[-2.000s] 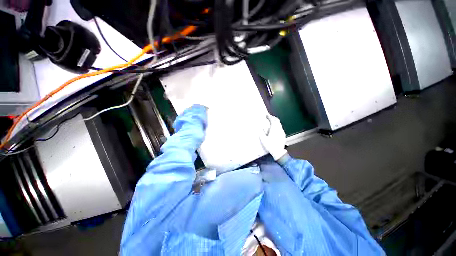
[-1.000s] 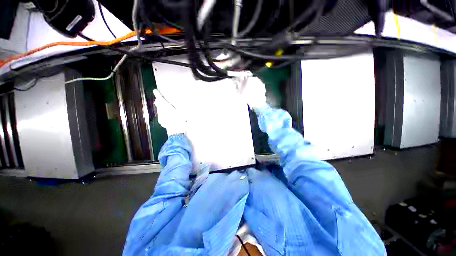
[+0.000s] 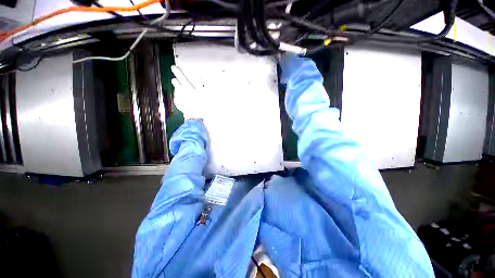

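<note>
A white flat-topped metal enclosure [image 3: 241, 108] lies on the line directly in front of me, with small screws or holes near its edges. My left hand [image 3: 186, 93], in a white glove, rests flat at the enclosure's left edge with its fingers apart, holding nothing. My right arm reaches past the enclosure's far right corner. My right hand is hidden under or behind the black cables [image 3: 256, 32], and only the blue sleeve shows up to there.
More enclosures stand on the line to the left [image 3: 46, 114] and right [image 3: 380, 106]. Rollers [image 3: 146, 103] show in the left gap, beside a green carrier board [image 3: 126, 125]. An orange cable [image 3: 81, 9] and a white cable hang over the far rail.
My left hand has moved from the enclosure's top to its left edge. My right hand has gone from the right edge to the far corner and out of sight. The view has levelled.
</note>
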